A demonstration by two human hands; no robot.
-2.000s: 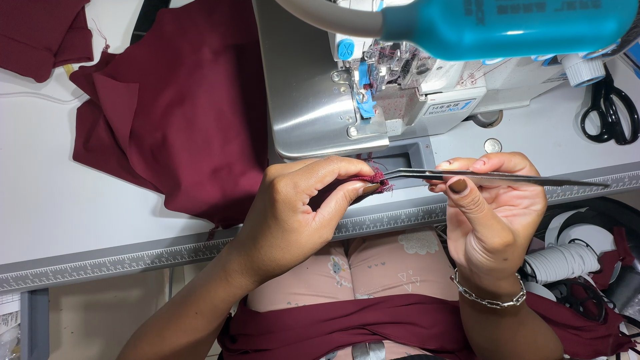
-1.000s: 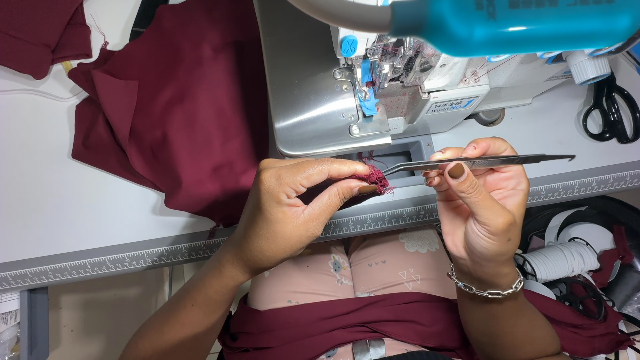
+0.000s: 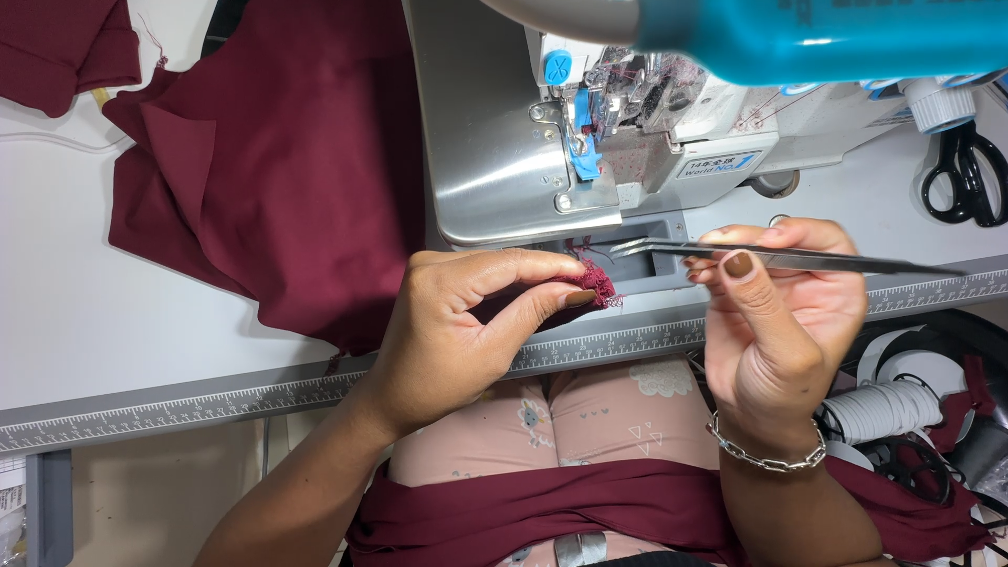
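Between its thumb and fingers my left hand (image 3: pixel 472 323) pinches a frayed burgundy fabric edge (image 3: pixel 600 285) with loose threads. My right hand (image 3: pixel 776 307) holds metal bent-tip tweezers (image 3: pixel 756 256) whose tips point left, just apart from the frayed edge. Both hands are over the table's front edge, below an overlock sewing machine (image 3: pixel 504 134) with a steel bed and a blue presser area. A large burgundy fabric piece (image 3: pixel 307 157) lies on the table left of the machine. More burgundy fabric (image 3: pixel 551 504) rests across the lap.
A printed ruler strip (image 3: pixel 276 394) runs along the table's front edge. Black-handled scissors (image 3: pixel 965 177) lie at the right. A blue lamp-like housing (image 3: pixel 827 39) hangs over the machine. White cord (image 3: pixel 882 409) and other supplies sit in a container at lower right. Folded burgundy fabric (image 3: pixel 63 55) lies upper left.
The tweezers' tips were at the frayed edge in both earlier frames and are now a little to its upper right. My left hand keeps its pinch on the fabric.
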